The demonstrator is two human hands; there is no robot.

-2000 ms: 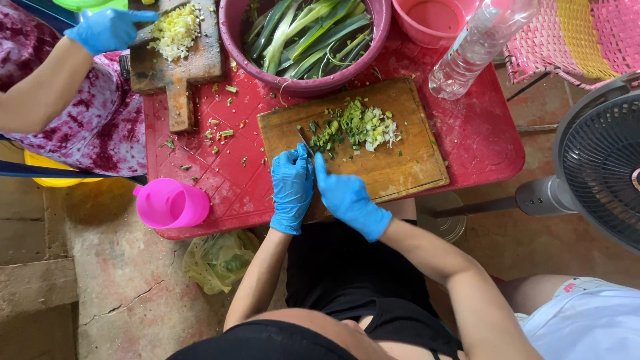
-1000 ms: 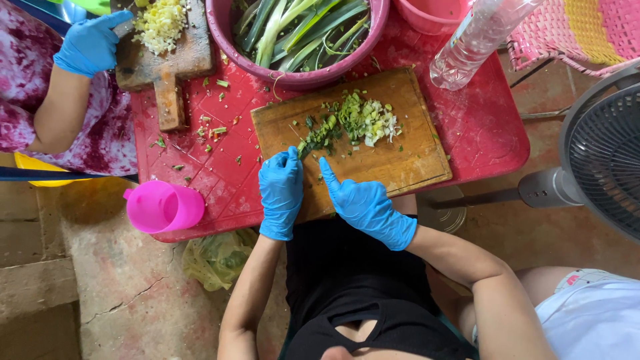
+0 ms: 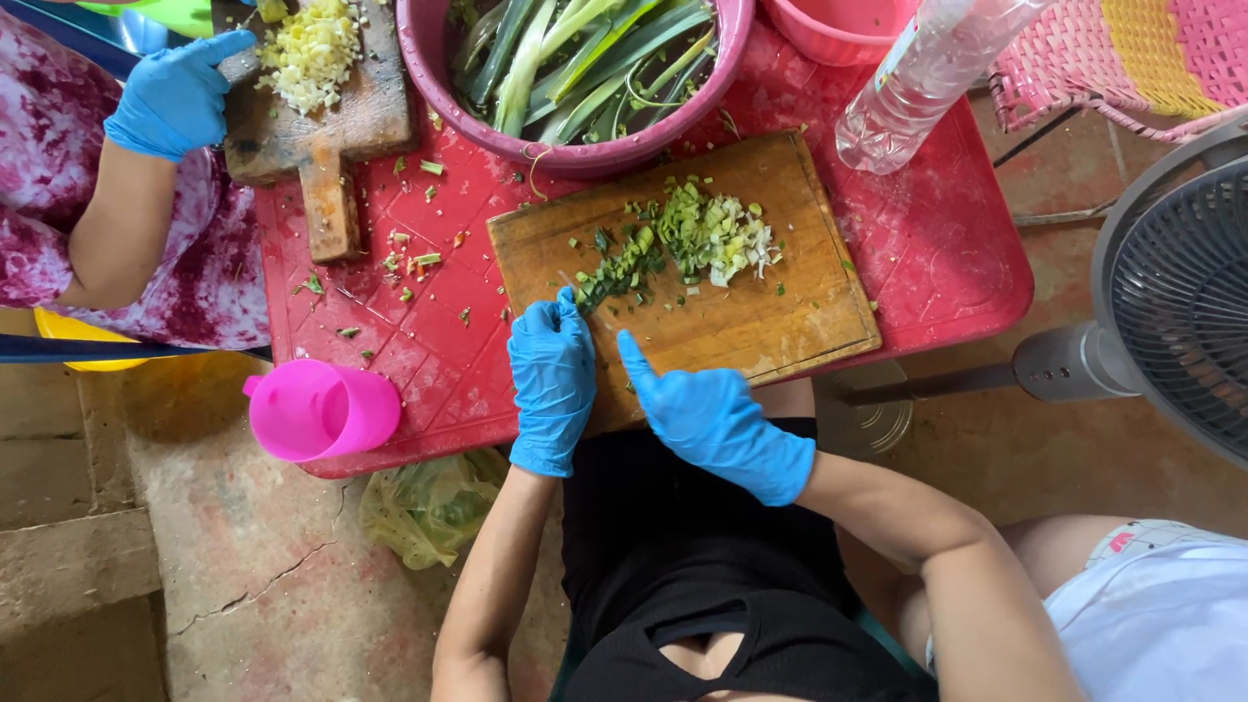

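Observation:
A wooden cutting board [image 3: 819, 283] lies tilted at the near edge of the red table. On it, sliced green onion [image 3: 717, 229] forms a loose pile, pale pieces at right and darker green ones at left. My left hand [image 3: 553, 385], in a blue glove, is closed over the board's left part, its fingertips on the dark green leaf ends [image 3: 609, 283]. My right hand [image 3: 721, 424], also gloved, is curled with the index finger stretched toward the left fingertips, as along a knife; the blade is barely discernible between the hands.
Behind the board stands a purple basin [image 3: 575, 156] of long green onions. A clear plastic bottle [image 3: 892, 117], a pink bowl [image 3: 838, 44] and a pink cup [image 3: 327, 409] are around. At left, a co-worker's gloved hand [image 3: 171, 97] is by another board [image 3: 375, 122]. A fan [image 3: 1185, 283] stands right.
My right index fingertip has moved a little away from my left fingers since the earliest frame. The co-worker's hand has shifted beside the chopped pile on the other board.

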